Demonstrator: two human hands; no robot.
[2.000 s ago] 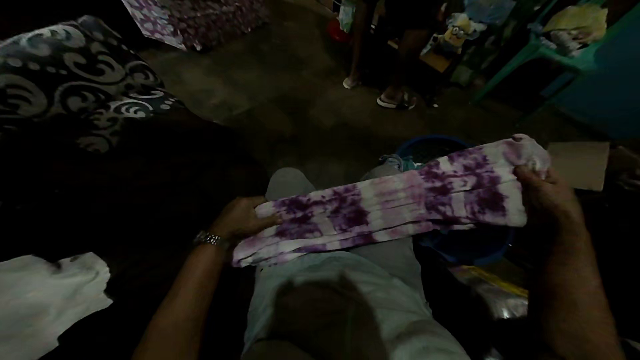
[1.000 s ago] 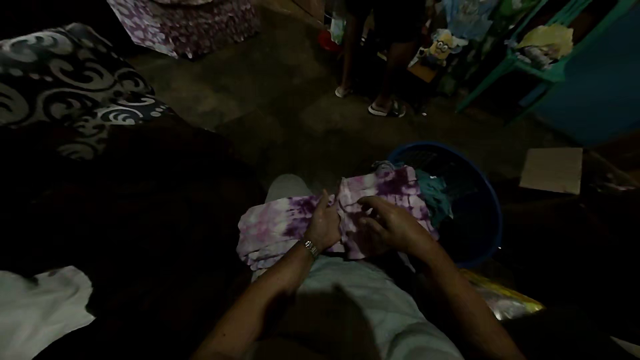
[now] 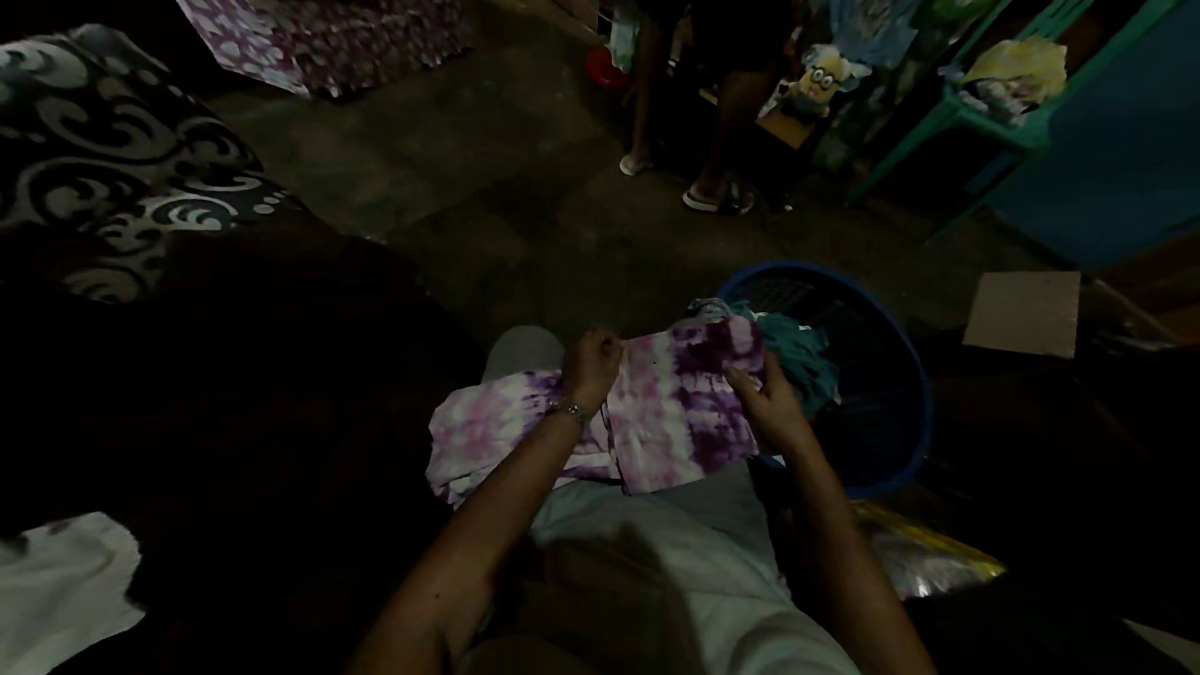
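A purple, pink and white tie-dye cloth (image 3: pixel 670 403) lies across my lap, its right part doubled over toward the middle. My left hand (image 3: pixel 591 368) is closed near the folded part's left edge, a bracelet or watch at its wrist; whether its fingers pinch the fabric cannot be told. My right hand (image 3: pixel 771 403) grips the cloth's right edge, the thumb on top. Just beyond that hand stands a round blue plastic basket (image 3: pixel 914 375) with teal cloth (image 3: pixel 797 352) inside, against its left side.
A person's legs in slippers (image 3: pixel 703 199) stand ahead. A green plastic chair (image 3: pixel 1022 136) bearing cloths is at upper right, a cardboard piece (image 3: pixel 1024 311) below it. Black-and-white patterned fabric (image 3: pixel 122 159) is at left, white cloth (image 3: pixel 70 586) at lower left, a shiny plastic bag (image 3: pixel 923 558) near my right forearm.
The cloth, stretched out between both hands two seconds ago, is now doubled over at its right part. Since one second ago my right hand has moved right, to the cloth's right edge.
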